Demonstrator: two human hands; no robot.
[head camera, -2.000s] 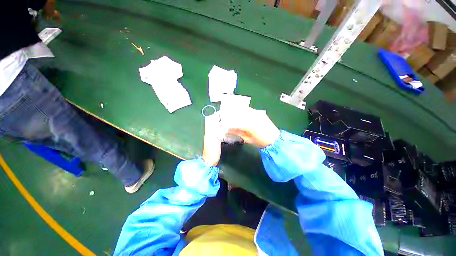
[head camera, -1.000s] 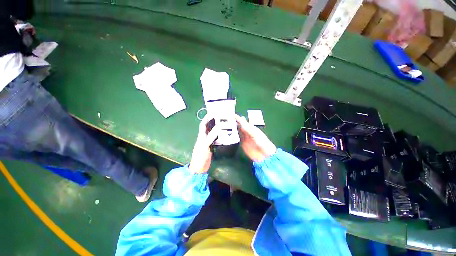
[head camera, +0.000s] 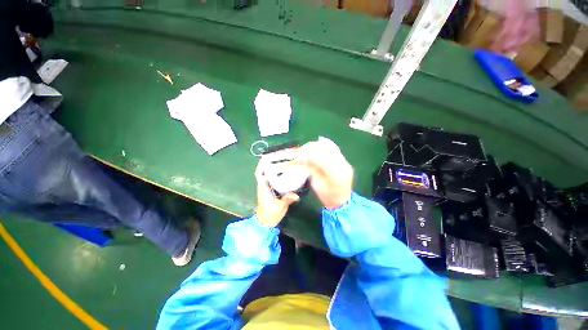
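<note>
A retail box (head camera: 284, 184), black outside with a white inside or insert, is held upright near the bench's front edge. My left hand (head camera: 272, 205) grips its left and near side. My right hand (head camera: 327, 173) is at its top right, blurred and bright; its fingers reach over the box, and whether they hold something cannot be told. A pale ring (head camera: 259, 148) lies just beyond the box. A pile of white leaflets (head camera: 273, 113) lies behind it, and a second pile (head camera: 205, 119) lies farther left.
Black boxes (head camera: 445, 193) are heaped at the right. A perforated metal upright (head camera: 403, 71) stands beyond them. A blue tray (head camera: 504, 76) and brown cartons (head camera: 551, 64) are at the far right. A person in jeans (head camera: 84, 174) stands at the left. Tan slivers (head camera: 166, 77) lie beyond the leaflets.
My right hand has moved up over the top of the box. The small white card right of the box no longer shows. The box's near black face is now mostly covered.
</note>
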